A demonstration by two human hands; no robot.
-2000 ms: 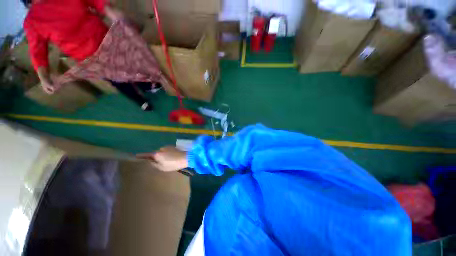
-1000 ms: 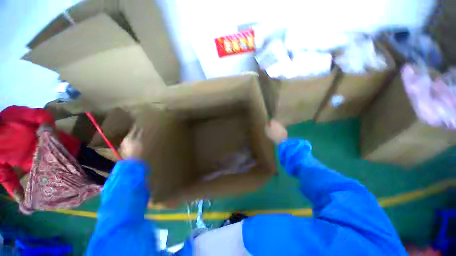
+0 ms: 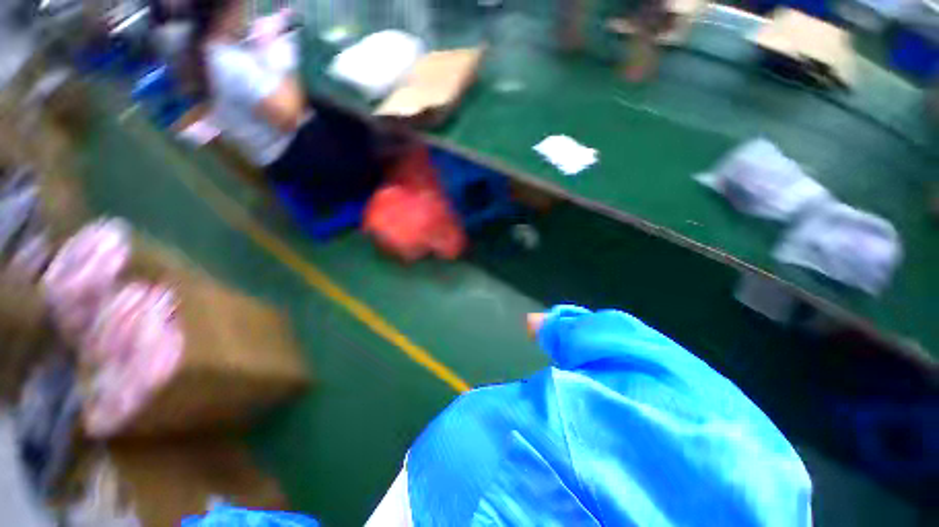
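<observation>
Only a small blurred bit of my right hand (image 3: pixel 534 324) shows past the blue sleeve; its fingers are hidden. My left hand is out of the picture; a scrap of blue sleeve shows at the bottom left edge. No held thing is visible. Ahead on the right is a long green-topped bench (image 3: pixel 659 175). Two grey-white bags (image 3: pixel 767 180), (image 3: pixel 842 245) lie near its edge, and a small white piece (image 3: pixel 566 153) lies further left.
Cartons (image 3: pixel 232 350) with pink bagged parts (image 3: pixel 134 350) stand at left. A yellow line (image 3: pixel 350 304) crosses the green floor. A red plastic bag (image 3: pixel 414 221) lies beside a person (image 3: pixel 252 103) seated by the bench. Flattened brown cardboard (image 3: pixel 430 84) lies on the bench.
The view has swung from the cartons and wall to the bench. The open carton between my hands one second ago is out of view. My left hand has left the picture.
</observation>
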